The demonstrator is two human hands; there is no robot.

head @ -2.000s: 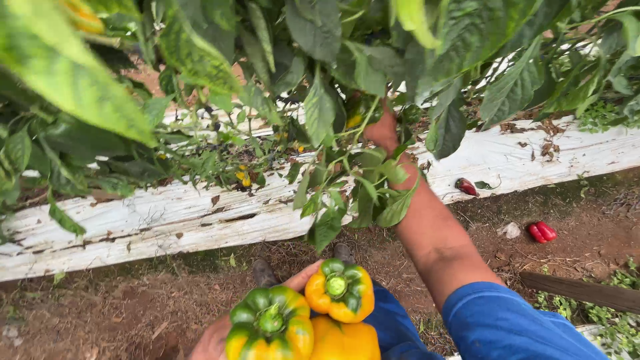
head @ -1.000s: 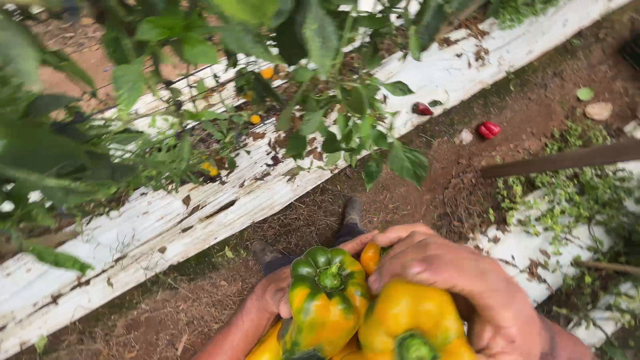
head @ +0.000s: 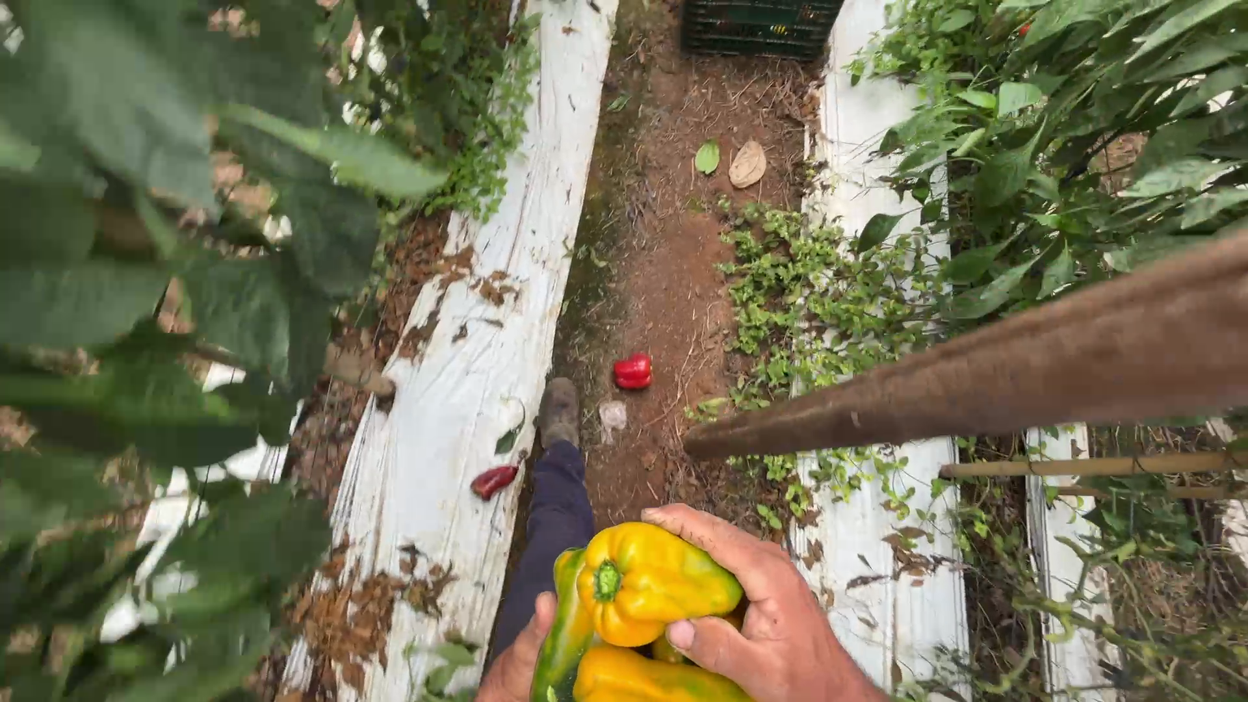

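Note:
Several yellow and green bell peppers are bunched at the bottom centre. My right hand [head: 770, 604] grips the top yellow bell pepper [head: 663, 580], thumb below and fingers above, its green stem facing left. Beneath it lie another yellow bell pepper [head: 648, 678] and a green-yellow bell pepper [head: 561, 629]. My left hand [head: 517, 658] supports the bunch from the left side; most of it is hidden by the peppers and the frame edge.
A wooden post [head: 955, 380] slants in from the right. White plastic mulch [head: 468, 390] borders the dirt path. A red bell pepper [head: 633, 371] lies on the soil, a dark red pepper [head: 494, 482] on the mulch. A dark green plastic crate [head: 756, 27] stands ahead; pepper plants [head: 1053, 185] flank the path.
My right hand, among the leaves two seconds ago, has come back to the bunch of peppers and now grips a yellow one. The view has swung along the path, bringing the crate into sight.

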